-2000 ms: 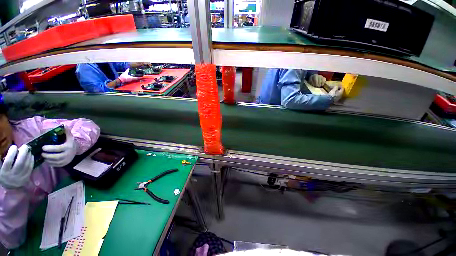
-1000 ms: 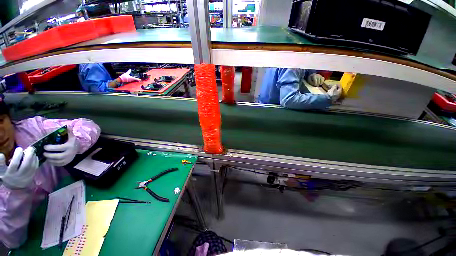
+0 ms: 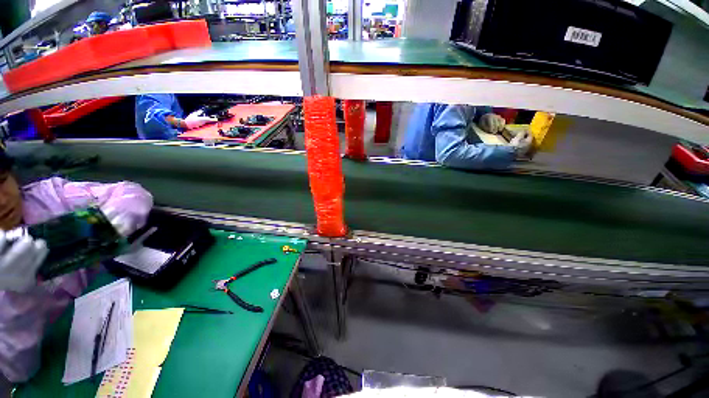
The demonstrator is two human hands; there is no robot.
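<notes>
Neither of my hands is in view. A person in a pink smock at the left holds a green circuit board (image 3: 76, 239) in white-gloved hands; it is slightly blurred. On the green-matted bench (image 3: 204, 336) lie a white paper form (image 3: 84, 330) with dark tweezers (image 3: 103, 336) on it, a yellow sheet (image 3: 155, 339) with red dots, another thin dark tool (image 3: 207, 310), and side cutters (image 3: 243, 284) with open handles. A black tray (image 3: 183, 247) with white paper inside stands at the bench's back.
A green conveyor (image 3: 435, 204) runs behind the bench. A post wrapped in orange-red film (image 3: 323, 167) stands before it. The upper shelf bears a red bin (image 3: 109, 53) and a black tote (image 3: 560, 39). Two people in blue work beyond, one by boards on a red mat (image 3: 268, 111).
The person in pink has lowered and turned the circuit board, so its broad face shows. The person in blue at the back left has shifted a little. My view is nearly unchanged.
</notes>
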